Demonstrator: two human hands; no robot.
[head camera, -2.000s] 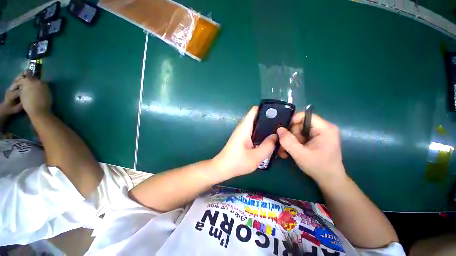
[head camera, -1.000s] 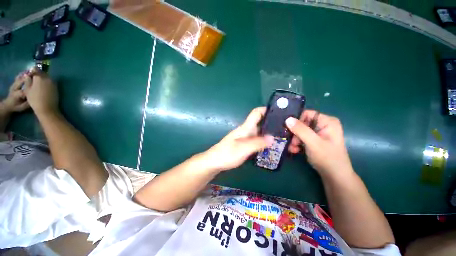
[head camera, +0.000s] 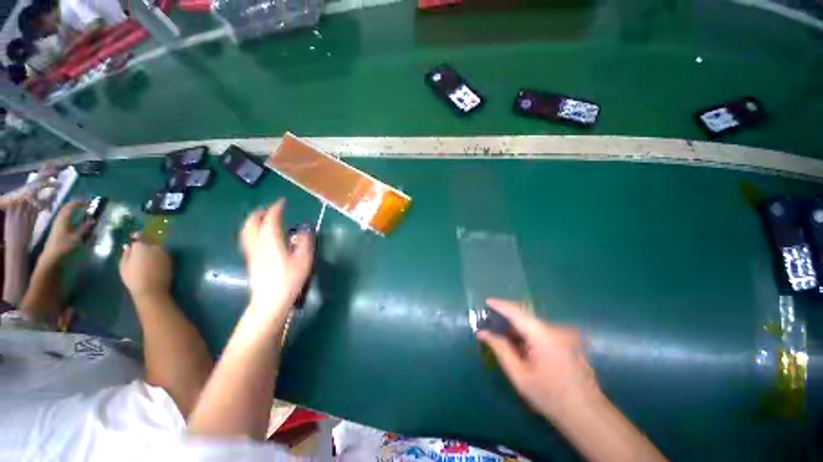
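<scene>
My left hand (head camera: 271, 262) is over the bench at the centre left, its fingers apart. A black phone body (head camera: 305, 271) is at the thumb side of this hand, partly hidden and blurred; whether it is gripped or lying on the bench cannot be told. My right hand (head camera: 550, 361) is low over the bench, right of centre. Its thumb and forefinger are closed on a short dark object (head camera: 496, 323), perhaps the tweezers. The object is at the near end of a clear film (head camera: 492, 262) lying flat on the bench.
An amber strip (head camera: 329, 178) lies beyond my left hand. Several phone bodies lie at the left; others lie past the pale divider (head camera: 541, 147) and at the right edge (head camera: 794, 248). Yellow tape (head camera: 791, 370) is at the right. Another worker's hand (head camera: 146, 268) is at the left.
My hands have moved apart from the phone they both held. My left hand has gone left, my right hand down near the film. The view has tilted up, showing more beyond the divider.
</scene>
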